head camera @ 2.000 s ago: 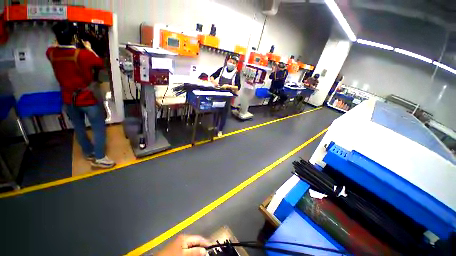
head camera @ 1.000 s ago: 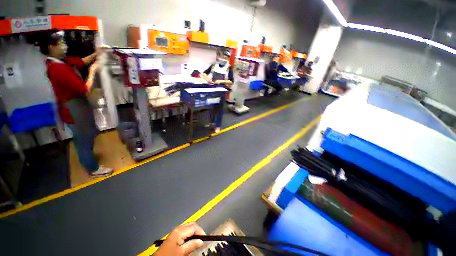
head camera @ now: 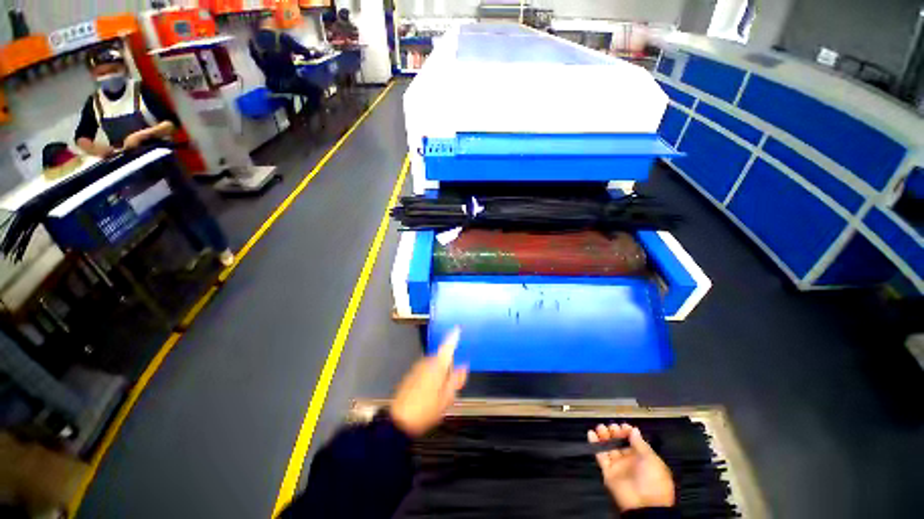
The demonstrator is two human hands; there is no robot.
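A shallow pale wooden tray lies at the bottom, full of long black strips. My left hand is over the tray's far left part, slightly blurred, fingers stretched forward, with nothing visible in it. My right hand is palm up over the right part of the strips, its fingers curled around a dark strip end. A thick bundle of black strips with a white tie lies across the machine mouth, above a red-brown roller.
A sloping blue tray of the white and blue machine stands just beyond the wooden tray. Blue-panelled units stand at right. At left, a masked person works at a bench with black strips; others sit farther back. Yellow lines mark the floor.
The view has swung right, so the machine is now ahead. The strip held in my left hand is no longer seen in it. My right hand has come into view over the tray.
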